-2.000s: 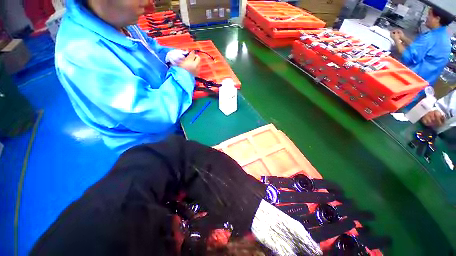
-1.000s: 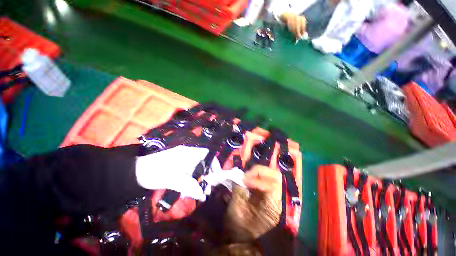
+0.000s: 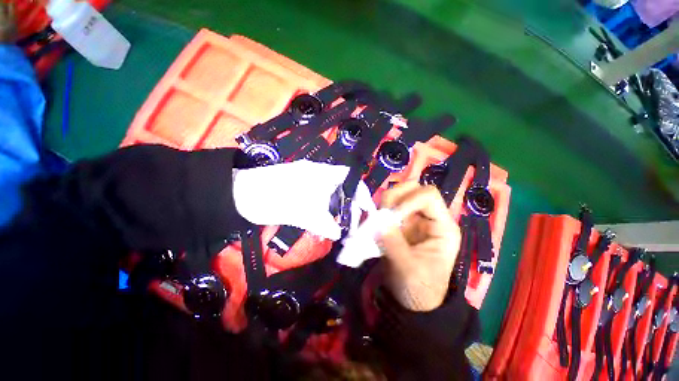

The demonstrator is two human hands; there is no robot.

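My left hand (image 3: pixel 287 195), in a white glove, holds a black wristwatch (image 3: pixel 344 199) seen nearly edge-on, its strap running up and right. My right hand (image 3: pixel 423 242), bare, pinches a crumpled white wiping cloth (image 3: pixel 362 242) against or just beside the watch. The glove and cloth hide part of the watch. Under and around both hands, several black watches with round dark faces, such as one watch (image 3: pixel 394 155), lie on an orange-red tray (image 3: pixel 500 195).
Empty square pockets show at the tray's upper left corner (image 3: pixel 212 67). A white translucent bottle (image 3: pixel 91 36) and a thin blue stick (image 3: pixel 68 97) are at upper left. Stacked red trays (image 3: pixel 532 275) with watches stand at right. A blue sleeve (image 3: pixel 18 126) shows at left.
The view has swung down and right, then closer onto the tray. My hands, hidden or cut off at first, now show clearly with the watch and cloth between them.
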